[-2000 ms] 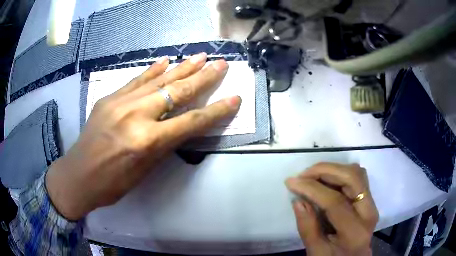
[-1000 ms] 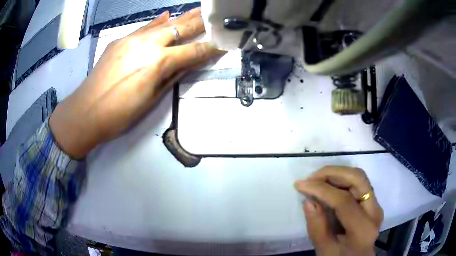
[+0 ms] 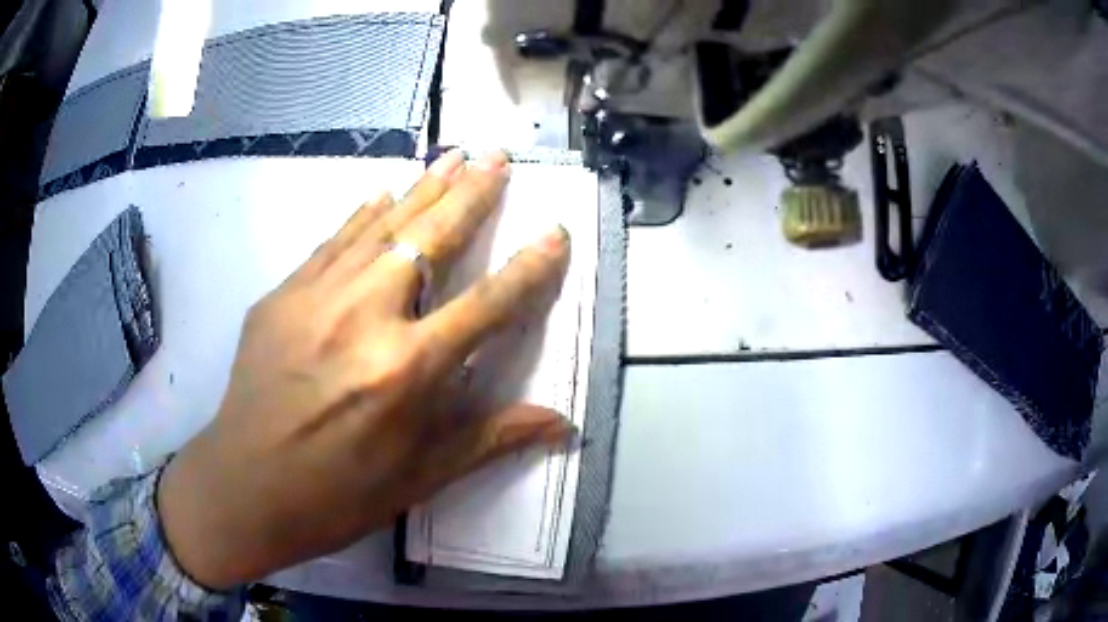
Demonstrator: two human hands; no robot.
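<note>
My left hand (image 3: 377, 352) lies flat with spread fingers on a white template card (image 3: 510, 498), pressing it down. The card has pencilled lines and lies lengthwise towards me. Under it is a grey lining piece (image 3: 599, 425), showing along the card's right side and its top edge. A dark strip of cloth shows at the bottom left of the card. The top right corner of the piece is at the presser foot (image 3: 604, 152) of the sewing machine. Whether the needle is in the cloth is too small to tell. My right hand is not in view.
Stitched pieces (image 3: 292, 91) lie at the far left. A stack of grey pieces (image 3: 79, 334) lies at the left. Dark shell pieces (image 3: 1008, 310) are stacked at the right. The machine head (image 3: 972, 61) with its knurled brass knob (image 3: 820, 214) overhangs the top right.
The card and cloth have turned from lying crosswise to lying lengthwise towards me. My left hand has moved down with them. My right hand has left the picture.
</note>
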